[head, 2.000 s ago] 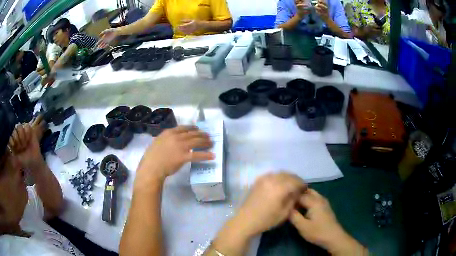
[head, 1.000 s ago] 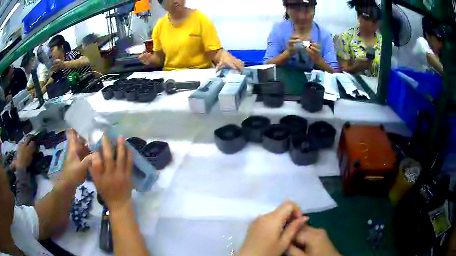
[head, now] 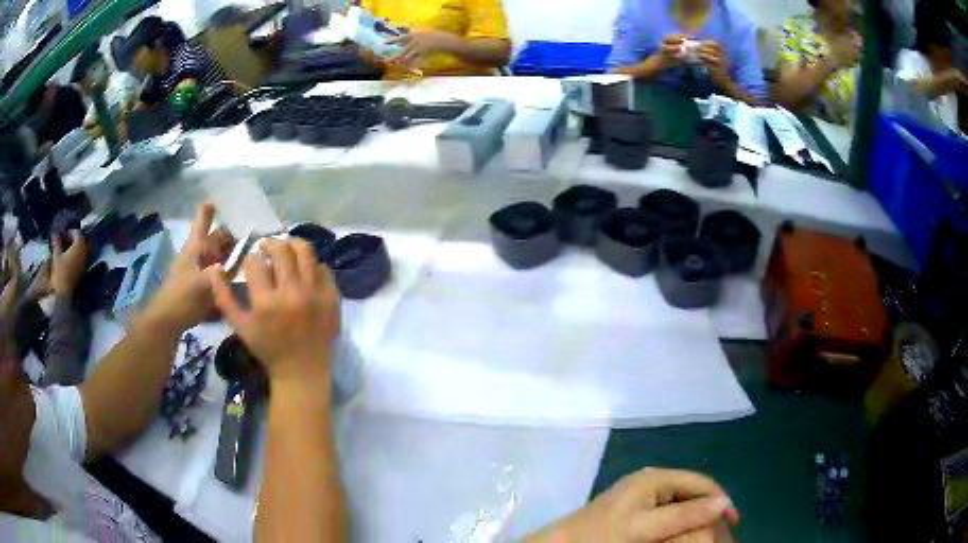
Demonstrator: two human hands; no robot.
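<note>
My left hand is at the bottom edge, right of centre, over the green mat, its fingers curled. My right hand is mostly cut off below or hidden by the left; at most some fingertips show beside it. Whether either hand holds something small cannot be told. Small dark parts with some pale tops lie on the mat to the right. White paper sheets lie in front of me. A crinkled clear area, perhaps plastic film, shows at the bottom edge.
Dark cups stand behind the paper. A red-brown box and yellowish tub are at right. At left, another person's hands work above a dark grey fan. Retail boxes stand farther back.
The other person's hands took the pale box from the centre to the left and now work there. My hands have moved lower in the picture, the right now mostly lost from view. The camera view has tilted.
</note>
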